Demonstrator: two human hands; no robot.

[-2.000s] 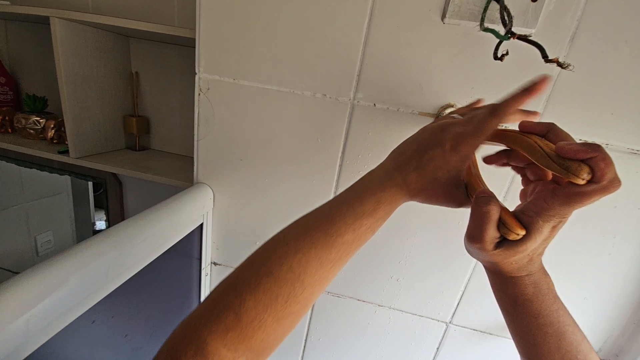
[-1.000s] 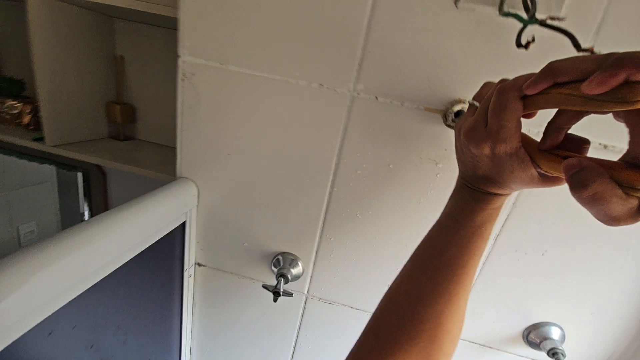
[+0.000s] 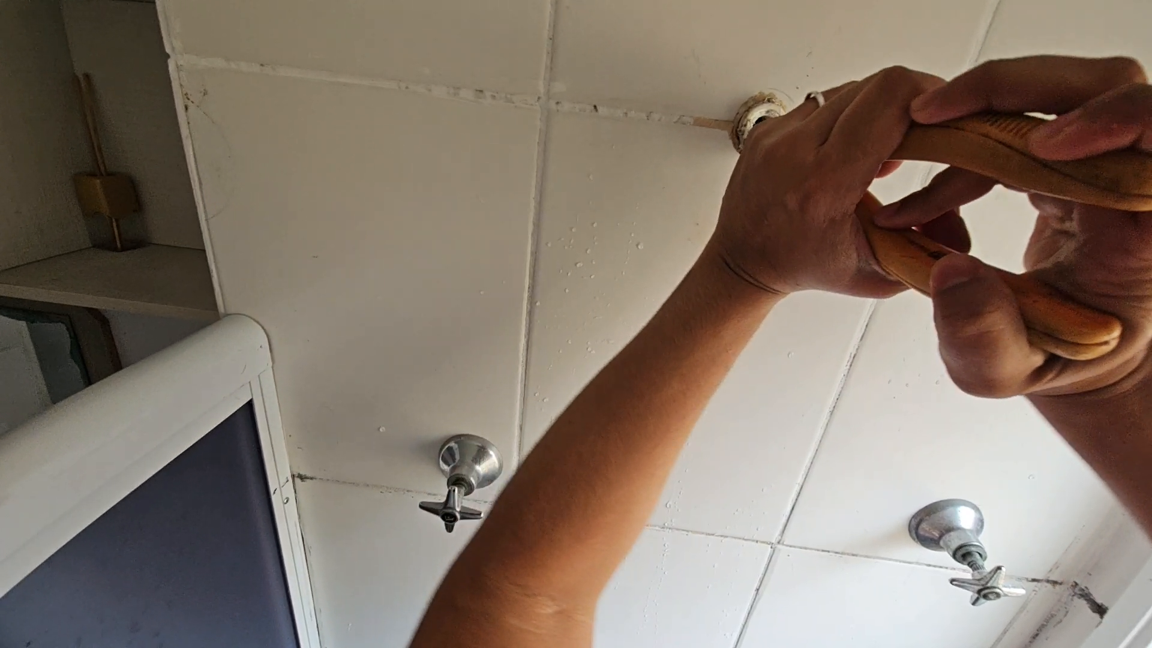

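My right hand (image 3: 1053, 243) is at the upper right, its fingers and thumb around the two orange-brown handles of a pliers-like tool (image 3: 1008, 162). The handles are spread apart, and the tool's head is hidden behind my left hand (image 3: 810, 193). That left hand lies over the front of the tool, a ring on one finger, close beside a round pipe opening (image 3: 758, 119) in the tiled wall. Whether it grips the tool or steadies something behind it is hidden. The pipe opening has a pale, rough rim.
Two chrome valves with cross handles stick out of the white tiles, one at lower centre (image 3: 466, 463), another at lower right (image 3: 949, 526). A white-framed dark panel (image 3: 162, 540) stands at lower left. Behind it, a shelf (image 3: 135, 274) bears a gold diffuser with sticks (image 3: 106, 193).
The view has shifted, and the hanging wires seen earlier are out of frame. Two seconds ago my left hand had its fingers extended; now they are bent near the pipe opening. The right hand still holds the handles.
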